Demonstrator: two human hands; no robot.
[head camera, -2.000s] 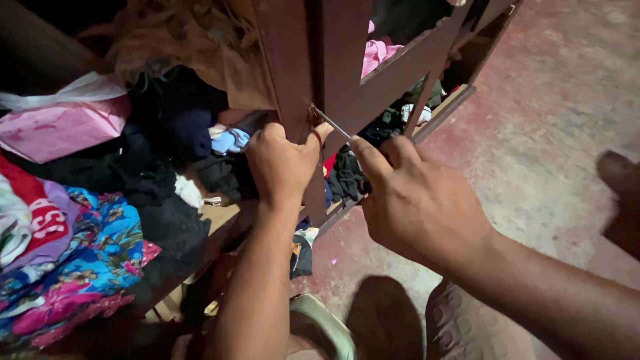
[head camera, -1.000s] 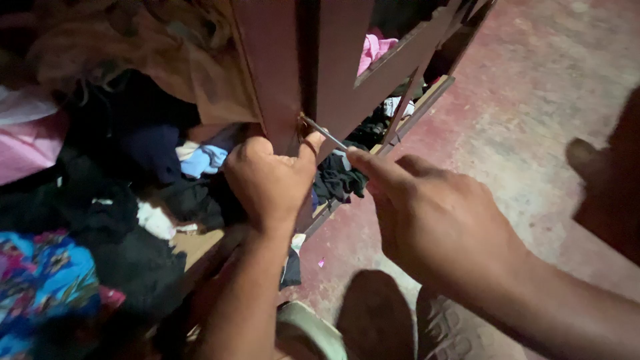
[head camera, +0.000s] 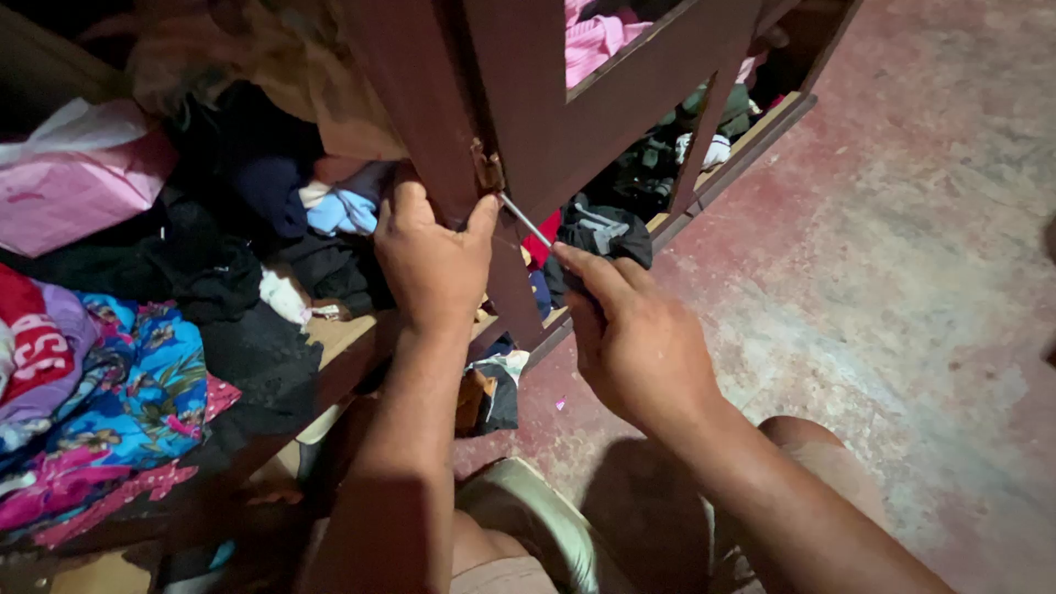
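My right hand (head camera: 648, 330) grips a screwdriver, its handle hidden in the fingers. The thin metal shaft (head camera: 526, 220) runs up and left to the lower end of a rusty metal hinge (head camera: 487, 169). That hinge sits at the joint between a dark brown wooden cabinet post (head camera: 404, 74) and a brown door frame (head camera: 536, 124). My left hand (head camera: 437, 256) is closed around the edge of the post just below the hinge, thumb close to the screwdriver's tip. Whether the tip sits in a screw cannot be told.
Piled clothes, among them a blue floral cloth (head camera: 157, 371) and a black cloth (head camera: 190, 256), lie in the cabinet at left beside a pink plastic bag (head camera: 82, 190). More clothes show through the door frame, with a pink garment (head camera: 598, 41) on top. A concrete floor (head camera: 932, 272) extends at right.
The screwdriver's tip has moved from the hinge area beside my left thumb to the hinge's lower end, and more of the hinge shows above my thumb. Both hands keep their holds.
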